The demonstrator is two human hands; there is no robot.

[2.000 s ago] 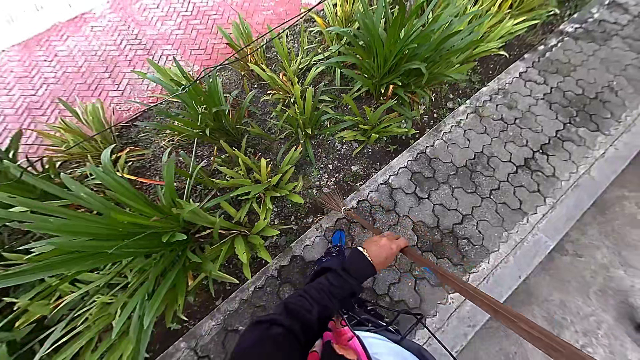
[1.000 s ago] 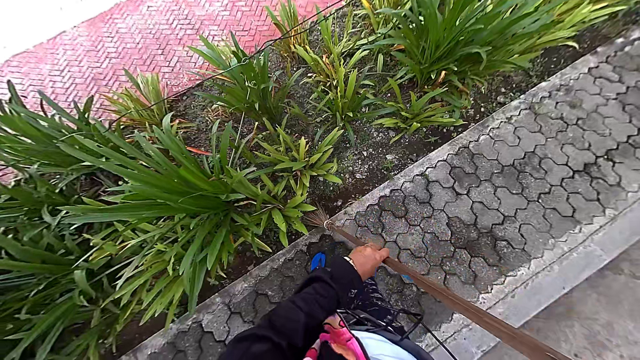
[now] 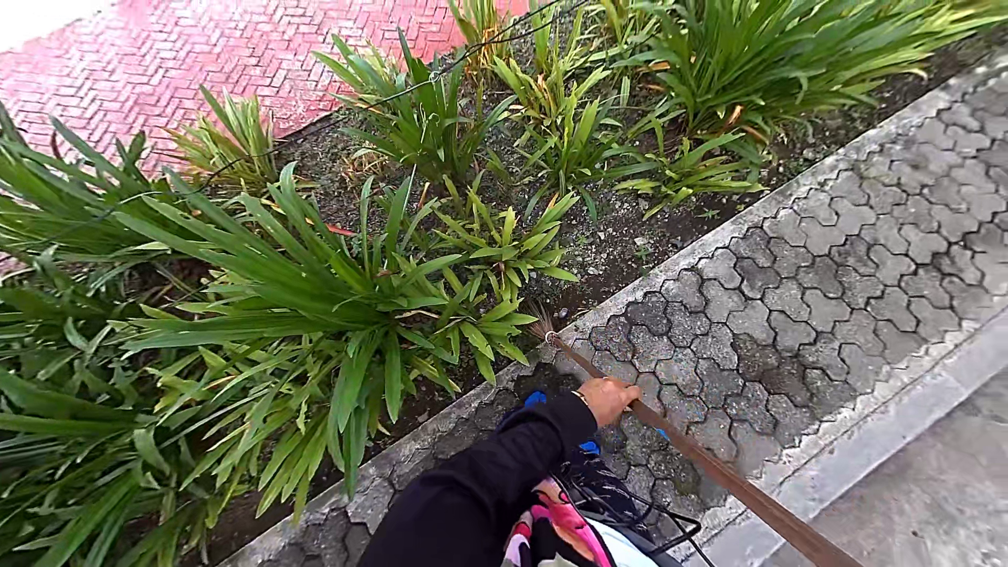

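Note:
My left hand [image 3: 606, 400], in a dark sleeve with a thin band at the wrist, is closed around the brown handle of a stick broom [image 3: 728, 480]. Thin bristles [image 3: 542, 321], bound with a pale ring, lie at the inner edge of the concrete curb [image 3: 622, 298], beside the leaves of a green strap-leaved plant [image 3: 512, 244]. From the hand the handle slants to the lower right and leaves the view. My right hand is not in view.
Dense leafy plants [image 3: 346, 283] fill the soil bed, with a dark cable [image 3: 394, 94] strung across them. Grey interlocking pavers [image 3: 787, 291] run along the curb. Red brick paving [image 3: 181, 63] lies beyond. Blue footwear [image 3: 535, 398] and a wire-like frame [image 3: 669, 524] are near my body.
The broom's bristles have moved left along the curb, closer to the plant leaves. My left hand has kept its hold on the handle. The view has shifted left.

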